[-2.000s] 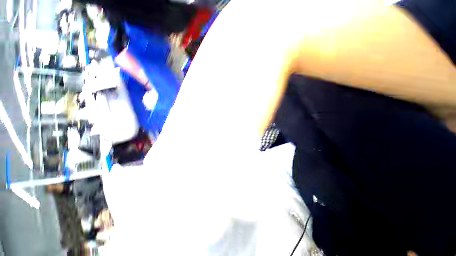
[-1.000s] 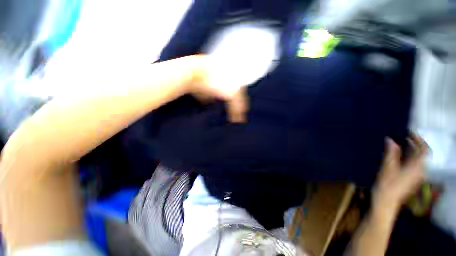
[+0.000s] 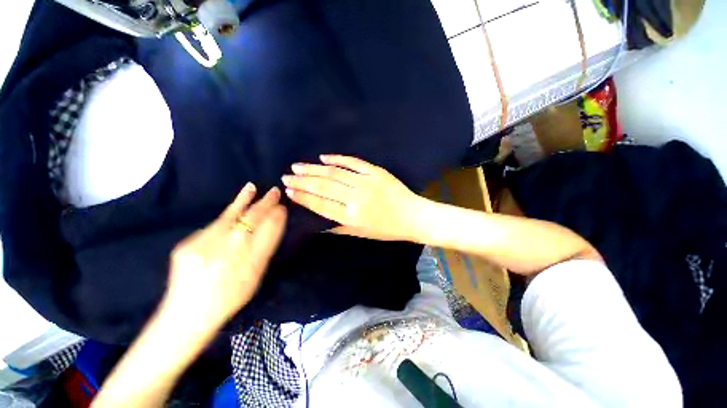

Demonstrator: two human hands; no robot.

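A dark navy garment (image 3: 319, 88) is spread over the machine table and hangs over its front edge. Its rounded opening (image 3: 119, 139) at the left shows white through it, with black-and-white checked fabric (image 3: 68, 119) along the edge. My left hand (image 3: 227, 255), slightly blurred and wearing a ring, is on the garment with fingers apart. My right hand (image 3: 351, 199) lies flat on it, fingers extended, its tips close to my left fingertips. Neither hand visibly grips the cloth. The machine's metal foot area (image 3: 199, 40) is above the cloth at the top left.
The white table edge with a measuring scale (image 3: 550, 100) is at the upper right. A brown cardboard box (image 3: 478, 279) stands below it. A dark heap of garments (image 3: 638, 215) lies at the right, near a red and yellow packet (image 3: 602, 115). A dark green handle (image 3: 422, 386) is on my front.
The view has turned from the neighbouring stations down to the machine. My right hand has moved from the garment's right edge inward beside my left hand. The rounded opening now shows at left.
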